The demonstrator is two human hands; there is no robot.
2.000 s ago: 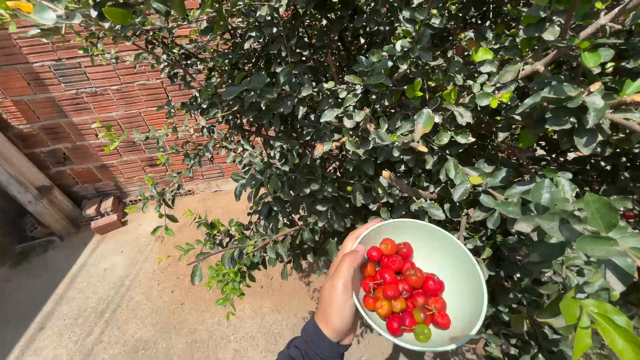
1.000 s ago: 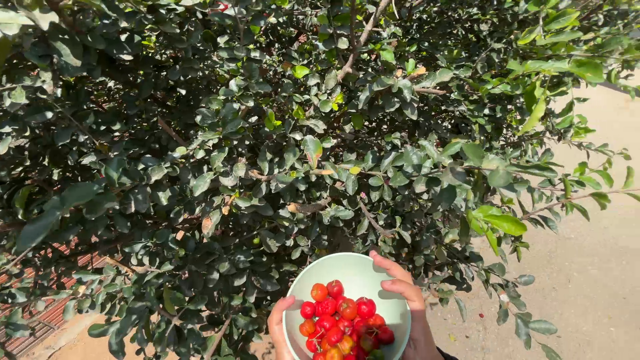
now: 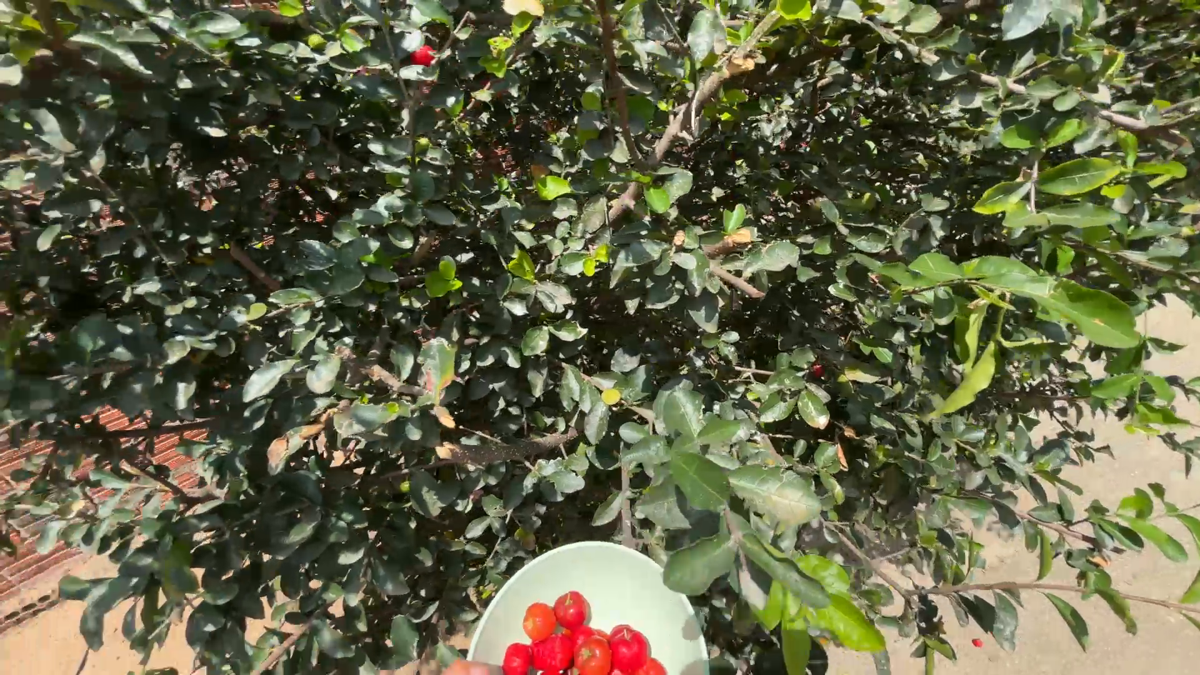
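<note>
A pale green bowl (image 3: 656, 600) with red and orange-red acerola-like cherries (image 3: 591, 647) in it is at the bottom edge, partly cut off. A small part of my left hand (image 3: 472, 667) shows at the bowl's left rim, gripping it; the rest of that hand lies below the frame. My right hand is out of view. Just beyond the bowl stands a dense leafy bush (image 3: 506, 309), with leaves overhanging the bowl's right rim. A red cherry (image 3: 423, 56) hangs among the upper left leaves, and a small dark red one (image 3: 817, 371) sits deeper right of centre.
A cut branch (image 3: 689, 117) rises through the bush, and a short stub (image 3: 511, 448) juts out lower down. Thin twigs (image 3: 1041, 588) reach out at the right over the concrete ground (image 3: 1031, 647). A red brick wall (image 3: 56, 478) shows behind the leaves at the left.
The view has swung right and then upward over the bush. My right hand, on the bowl's right rim a second ago, has left the view. The bowl is now lower in the frame.
</note>
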